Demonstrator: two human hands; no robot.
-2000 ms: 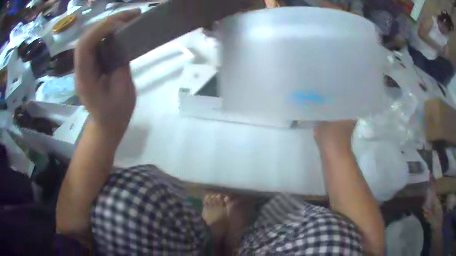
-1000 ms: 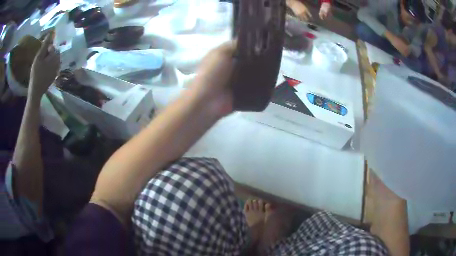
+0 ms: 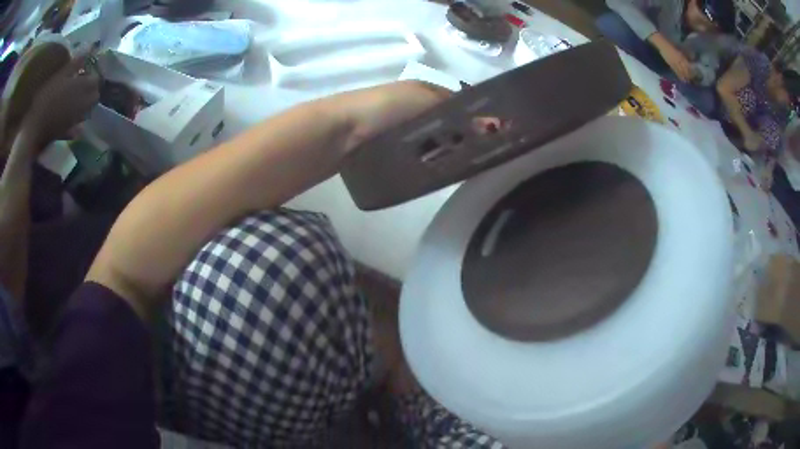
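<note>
My left hand (image 3: 408, 103) reaches in from the left and holds the round dark base (image 3: 544, 110), seen nearly edge-on, with slots or sockets in its rim. Its fingers are mostly hidden behind the base. The white drum (image 3: 693, 289) is right of and below the base, tilted so its thick white ring end and dark round centre face me. The base's lower edge overlaps the drum's upper edge in view; I cannot tell whether they touch. My right hand is hidden behind the drum; at most a sliver of skin shows at the bottom edge.
A white insert (image 3: 351, 60) and a bagged blue-looking device (image 3: 189, 44) lie on the table behind. A neighbour's open white box (image 3: 175, 118) with dark contents stands at left, beside another person's hand (image 3: 66, 101). People sit at the far right. My checked knees are below.
The dark base has turned from upright to slanted and moved right. The drum has come back in front of me and now shows its ring end. The printed box is now hidden behind them.
</note>
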